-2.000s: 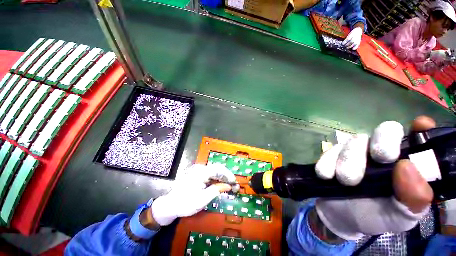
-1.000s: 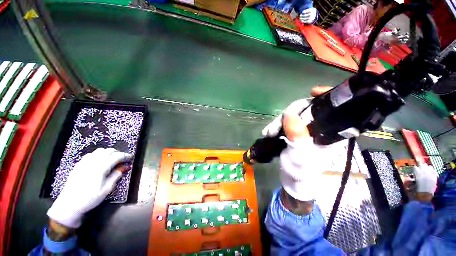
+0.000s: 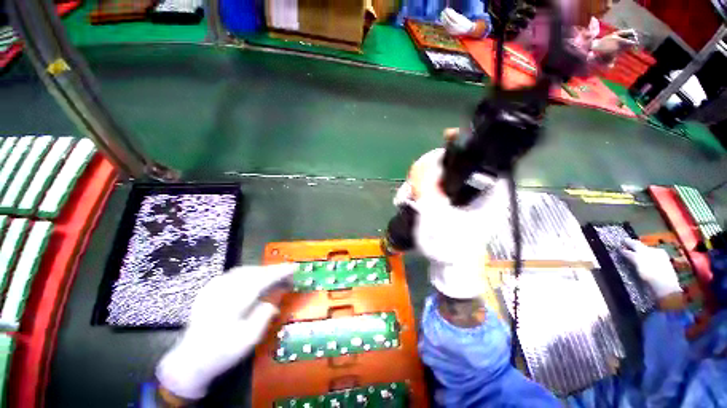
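An orange-brown fixture [image 3: 339, 302] lies in front of me and holds green circuit boards [image 3: 338, 338] in its recesses. My gloved left hand [image 3: 227, 323] is blurred at the fixture's upper left edge, with its fingertips by the top board's left end; whether it pinches a screw cannot be told. My gloved right hand [image 3: 458, 215] grips the black electric screwdriver [image 3: 488, 147], its tip end near the fixture's upper right corner. A black screw tray [image 3: 173, 256] full of small silvery screws lies left of the fixture.
Green-edged pale bars [image 3: 41, 177] lie on a red board [image 3: 70, 267] at far left. A metal upright [image 3: 84, 96] stands behind the tray. Silvery ribbed sheets [image 3: 562, 319] lie right. Another worker's gloved hand [image 3: 654, 269] is over a second screw tray. People and a cardboard box [image 3: 319, 22] are across the bench.
My left hand has moved right from the screw tray to the fixture's left edge. My right hand still holds the screwdriver, now more upright. The view has shifted slightly.
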